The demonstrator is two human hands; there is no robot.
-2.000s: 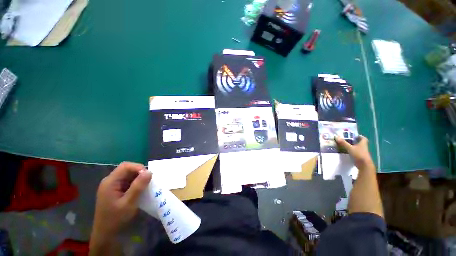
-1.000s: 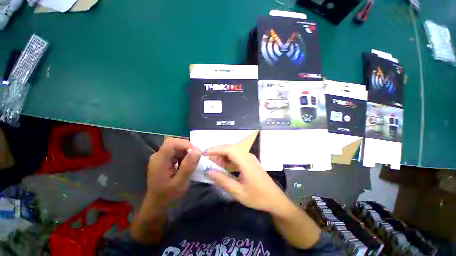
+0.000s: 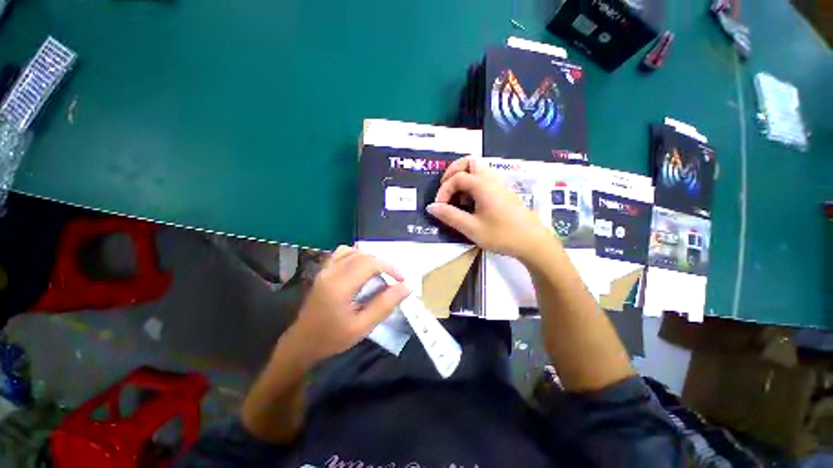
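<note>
A flat box blank (image 3: 416,196) with a black panel and white square lies on top of a stack at the table edge, its wave-logo panel up. My left hand (image 3: 352,297) is shut on the white sticker sheet (image 3: 429,334), whose strip hangs curled towards my body. My right hand (image 3: 489,215) is over the black panel, thumb and finger bent together just right of the white square. A pale spot shows at its thumb tip; I cannot tell if it is a sticker.
A second stack of box blanks (image 3: 680,228) lies to the right on the green table (image 3: 228,110). Behind are a black box (image 3: 598,32), a small red tool (image 3: 658,50) and a clear-wrapped white pack (image 3: 781,110). A bubble-wrapped strip (image 3: 38,82) lies far left. Red stools (image 3: 128,416) stand below left.
My right hand has moved from the sticker sheet up onto the black panel. My left hand still holds the sheet, now with its strip hanging out.
</note>
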